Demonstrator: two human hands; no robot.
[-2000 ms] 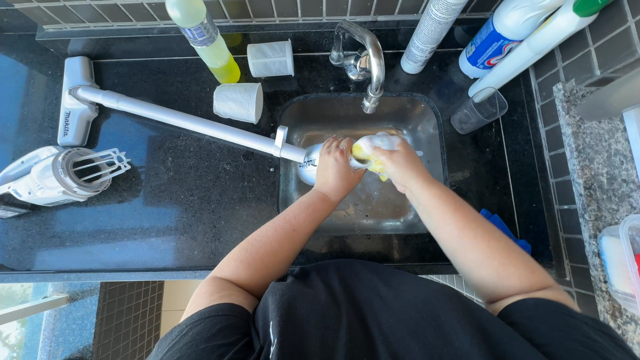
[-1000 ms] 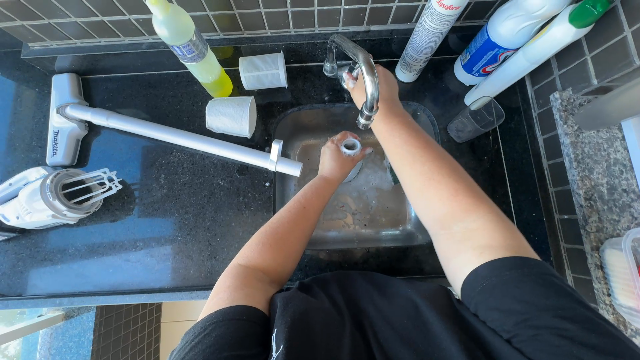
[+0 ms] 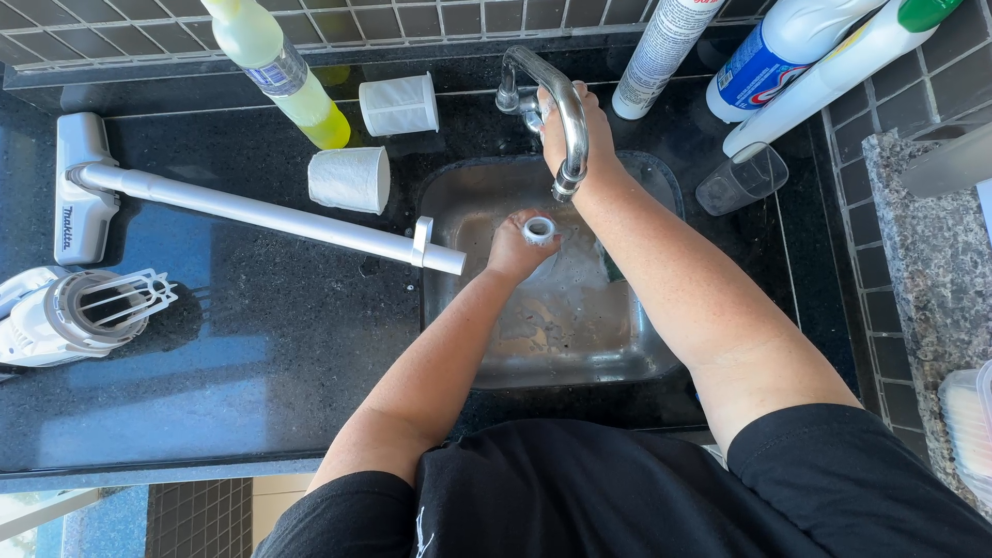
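Inside the steel sink, my left hand grips a white vacuum-cleaner part, its round open end facing up. My right hand is behind the curved chrome faucet, closed around what looks like its handle, which the hand mostly hides. Left of the sink lies a white Makita vacuum tube, its end over the sink rim, joined to a floor head. The white vacuum body rests at the far left. Two white filter cups, one mesh and one cloth-like, lie behind the tube.
A bottle of yellow-green liquid stands at the back left. Right of the faucet are a white can, a white bottle with a blue label, a green-capped bottle and a clear cup. A granite ledge borders the right.
My right hand has gone from the soapy yellow sponge at the sink to the faucet. The part in my left hand, earlier lined up with the tube's end, is now upright and apart from it.
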